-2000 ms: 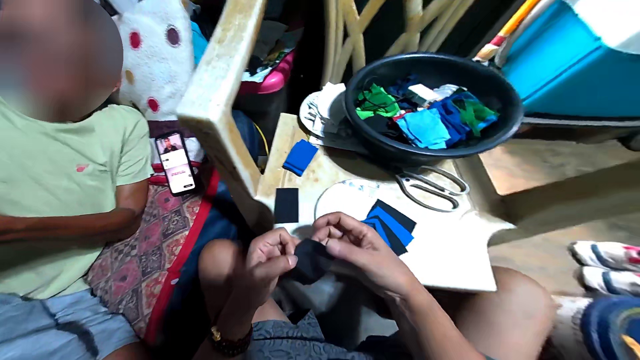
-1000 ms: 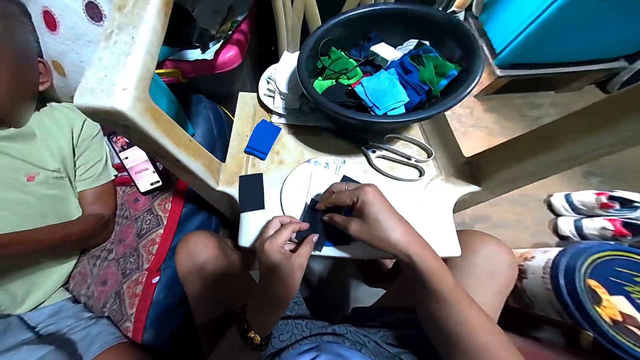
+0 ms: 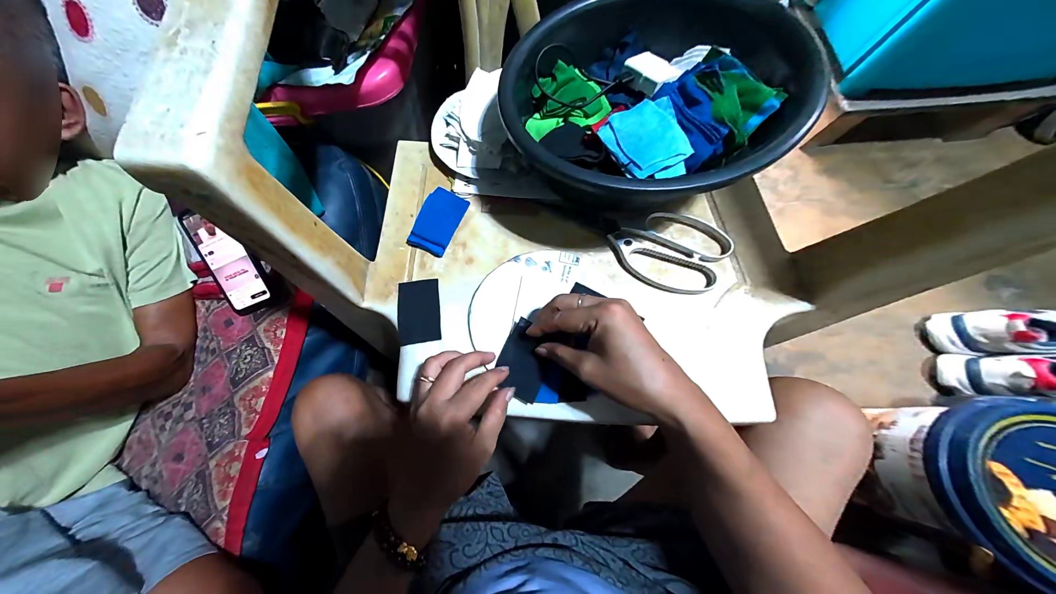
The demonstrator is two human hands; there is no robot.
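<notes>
Black and blue fabric pieces [image 3: 521, 363] lie fanned over a white paper disc [image 3: 493, 307] on the plastic chair seat. My right hand [image 3: 615, 351] pinches the upper part of the black piece between thumb and fingers. Fingertips of my left hand [image 3: 454, 396] touch or rest beside its lower left edge, fingers apart. To the left on the seat are a black fabric rectangle [image 3: 419, 311] and a folded blue cloth [image 3: 438, 221]. Metal-handled scissors [image 3: 672, 252] lie behind my right hand, blades partly hidden under the basin's edge.
A black basin [image 3: 660, 186] of coloured cloth scraps stands at the seat's back, beside white round pieces [image 3: 474, 124]. The chair's armrest [image 3: 198, 107] rises at left. A person [image 3: 74, 330] sits left, near a phone [image 3: 227, 264]. A blue-lidded tub [image 3: 982, 478] stands right.
The black piece, held up in both hands two seconds ago, is now down on the fanned fabric. My left hand has loosened from it. The view has shifted.
</notes>
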